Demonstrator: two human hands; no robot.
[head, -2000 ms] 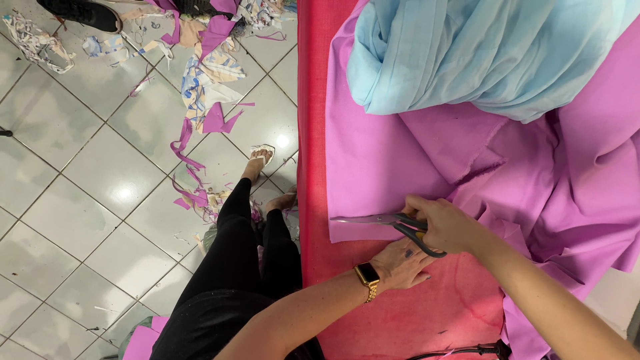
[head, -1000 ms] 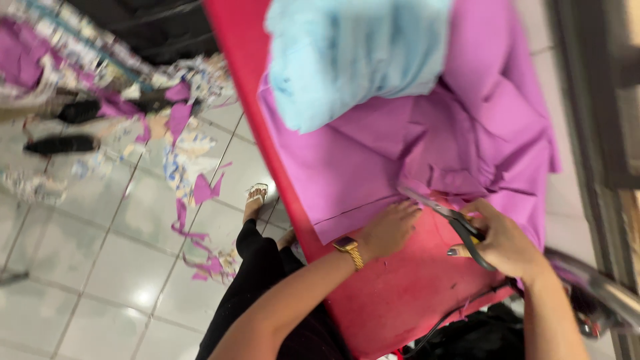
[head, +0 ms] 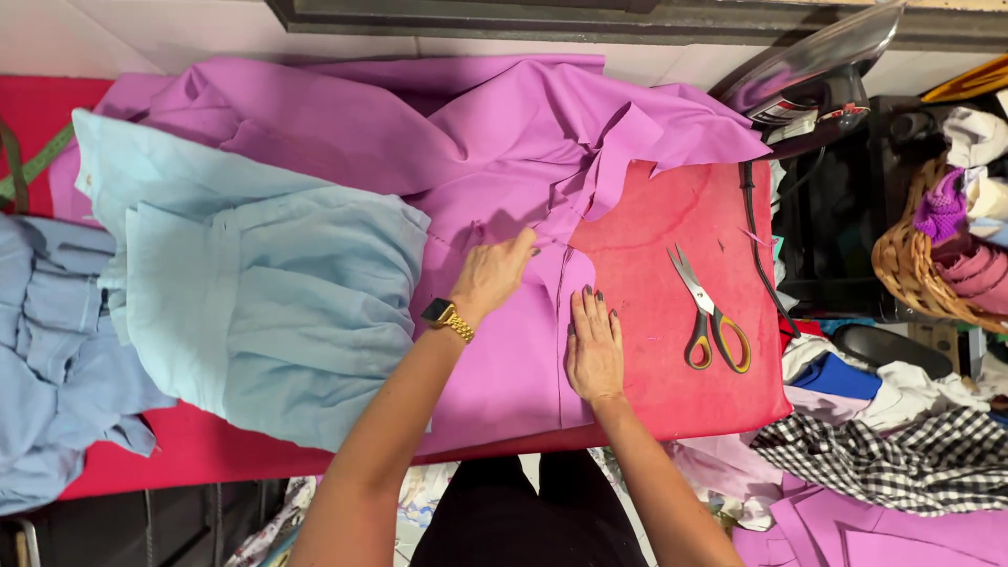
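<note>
Purple fabric (head: 488, 370) lies spread and bunched over a red-covered table. My left hand (head: 492, 272), with a gold-banded watch at the wrist, has its fingers curled together on the fabric and appears to pinch a fold. My right hand (head: 596, 346) rests flat, fingers extended, at the right edge of the purple piece, partly on the red cover. A dark line runs down the fabric just left of that hand. Scissors (head: 703, 303) with black and yellow handles lie on the red cover to its right, blades slightly apart. Narrow cut strips (head: 610, 177) lie above.
Gathered light blue cloth (head: 299, 291) covers the purple fabric on the left, beside a darker blue garment (head: 63, 346). An iron (head: 819, 102) stands upright at the back right, its cord along the table's right side. Further right are a wicker basket (head: 909, 268) and piled cloth.
The scissors, held in my right hand in both earlier frames, now lie on the table. My right hand is flat beside the fabric's edge. The view has turned a lot.
</note>
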